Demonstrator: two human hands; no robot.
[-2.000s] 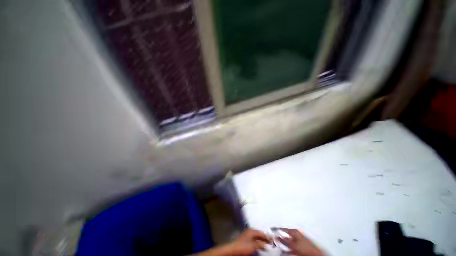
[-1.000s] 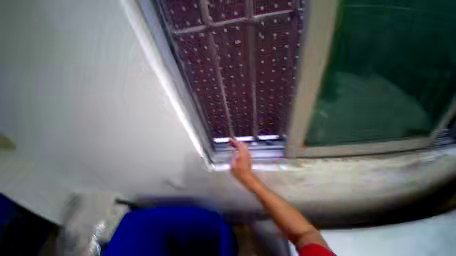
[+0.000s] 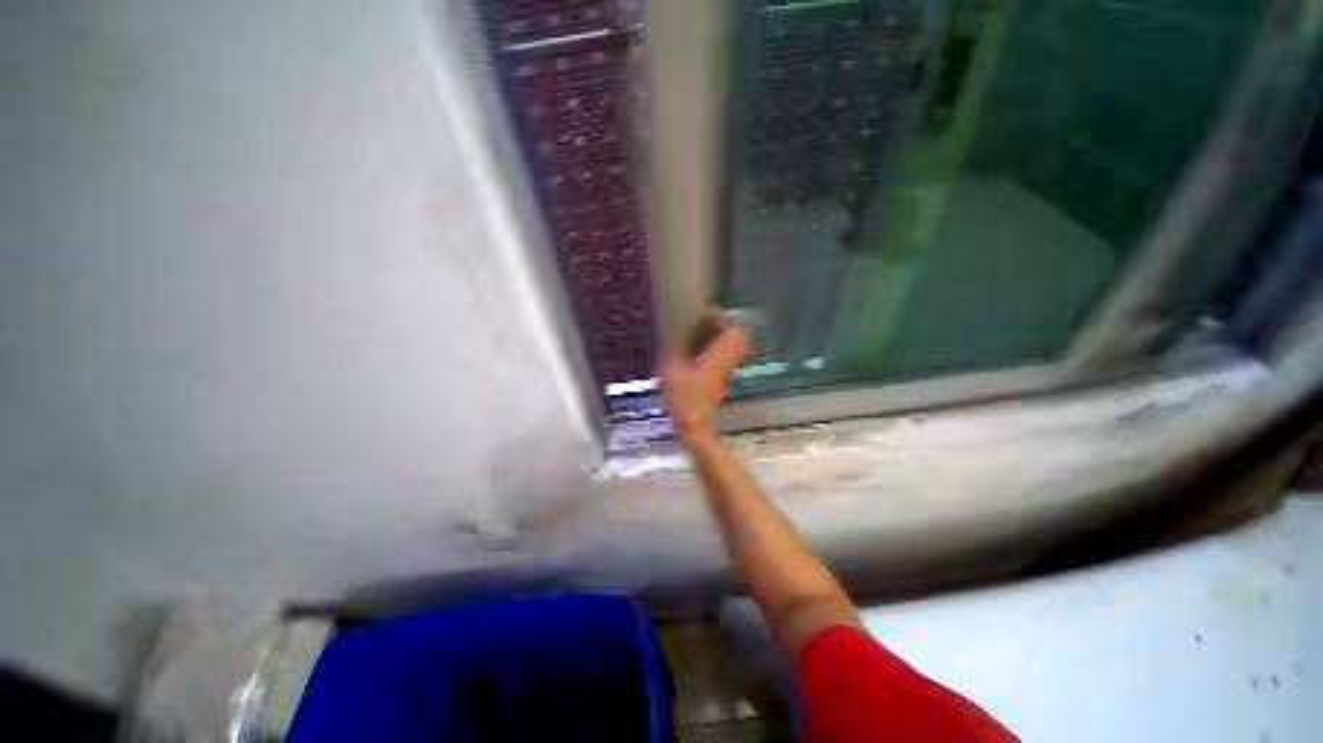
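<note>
My right hand [image 3: 702,380], bare, with a red sleeve [image 3: 882,694] below the forearm, reaches up from the lower right. It is at the lower end of the upright frame [image 3: 688,174] of the sliding window, with its fingers curled against it. Blur hides the exact finger contact. The green window pane [image 3: 1016,276] is to the right of the hand. A narrow opening with a dark red, dotted surface [image 3: 588,218] shows left of the frame, above the sill track [image 3: 636,421]. My left hand is not in view.
A large blue bin [image 3: 479,661] is below the window at the bottom, its inside dark. A white table [image 3: 1103,639] with a few dark specks is at the lower right. A grey wall [image 3: 261,305] fills the left. A greyish bundle [image 3: 218,668] lies left of the bin.
The window frame has moved left, narrowing the opening. My right hand has moved from the sill onto the frame. Two seconds ago both hands were together over the table's edge; the view has shifted.
</note>
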